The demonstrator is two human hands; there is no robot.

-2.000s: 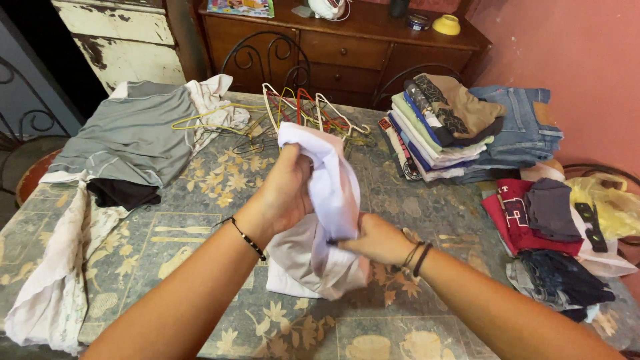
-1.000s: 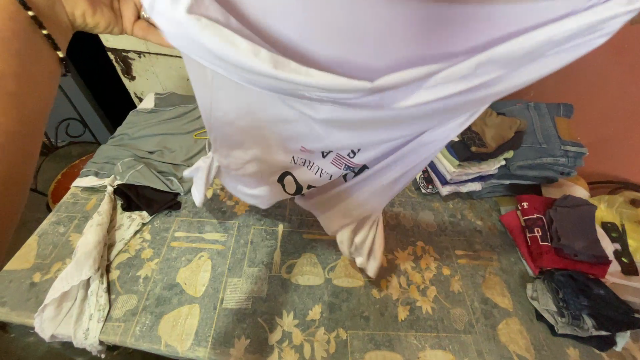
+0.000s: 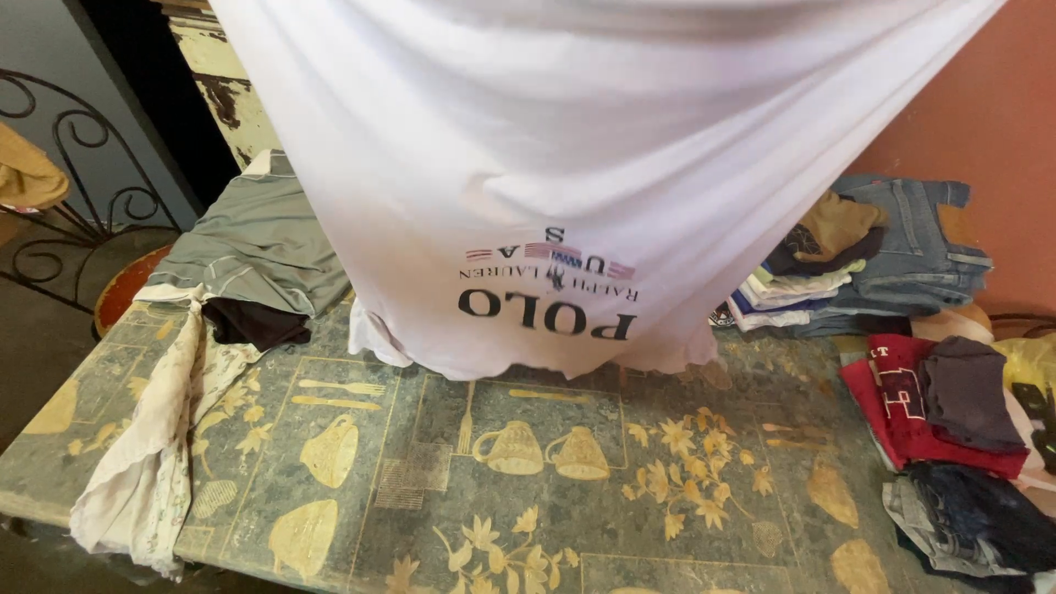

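A white T-shirt [image 3: 511, 165] with a printed Polo Ralph Lauren design hangs upside down across the middle of the head view, its lower end close above the patterned tablecloth [image 3: 412, 495]. Its upper part runs out of the frame at the top. Neither my left hand nor my right hand is in view, so their hold on the shirt is hidden. Behind the shirt, the far part of the table is covered from sight.
Grey garment [image 3: 247, 223], black cloth [image 3: 256, 322] and floral white cloth [image 3: 148, 462] lie left. Right are folded clothes [image 3: 792, 289], jeans [image 3: 907, 239], a red garment [image 3: 887, 396] and dark denim [image 3: 973, 511]. A wrought-iron chair [image 3: 82, 165] stands left.
The white shirt, bunched between both hands two seconds ago, has been raised and spread out to hang open. My hands have gone out of the frame.
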